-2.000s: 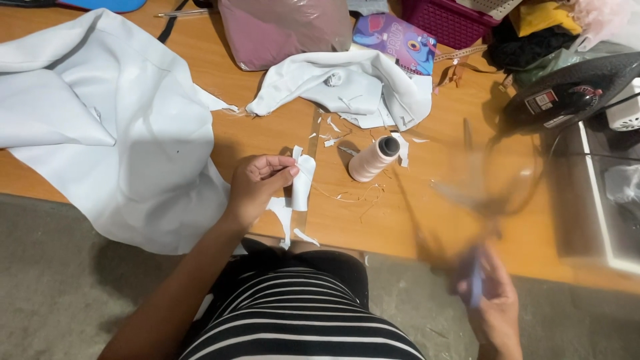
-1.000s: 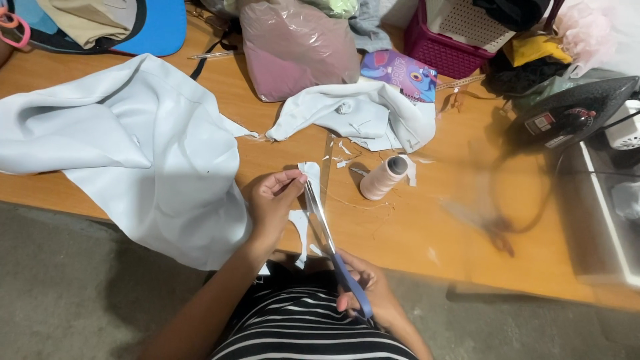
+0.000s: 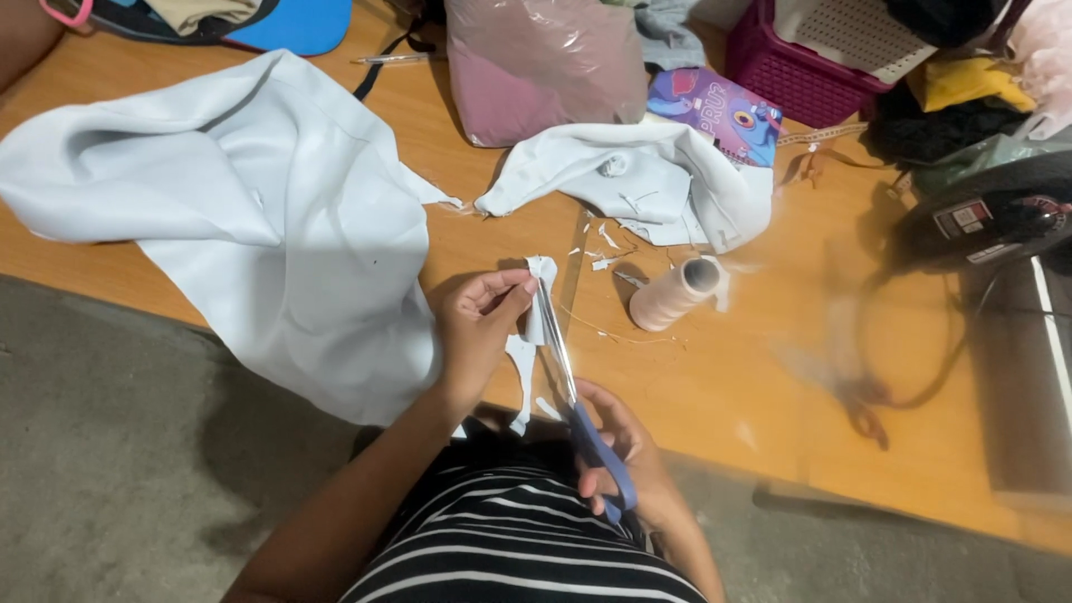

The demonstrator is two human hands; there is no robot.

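Between thumb and fingers, my left hand (image 3: 488, 331) pinches a small white fabric piece (image 3: 543, 268) over the table's near part. My right hand (image 3: 618, 448) holds fabric scissors with blue-purple handles (image 3: 596, 448); their blades lie along the piece, the tips beside my left fingertips. White offcuts (image 3: 522, 377) lie just below the piece. A cone of pale pink thread (image 3: 672, 295) stands right of the hands, with thread ends and scraps about it. Large white fabric (image 3: 335, 251) spreads to the left, partly hanging over the edge. More white fabric (image 3: 578, 159) lies beyond the hands.
On the wooden table (image 3: 729, 377), a black iron (image 3: 988, 213) is at the right with its cord. Along the back are a pink bundle in plastic (image 3: 544, 75), a magenta basket (image 3: 796, 75), a printed purple pouch (image 3: 720, 113), a pen (image 3: 394, 59) and a blue cap (image 3: 297, 25).
My right hand has brought the scissors from the right over to the small white piece in my left hand. Since one second ago, both hands have stayed together there.
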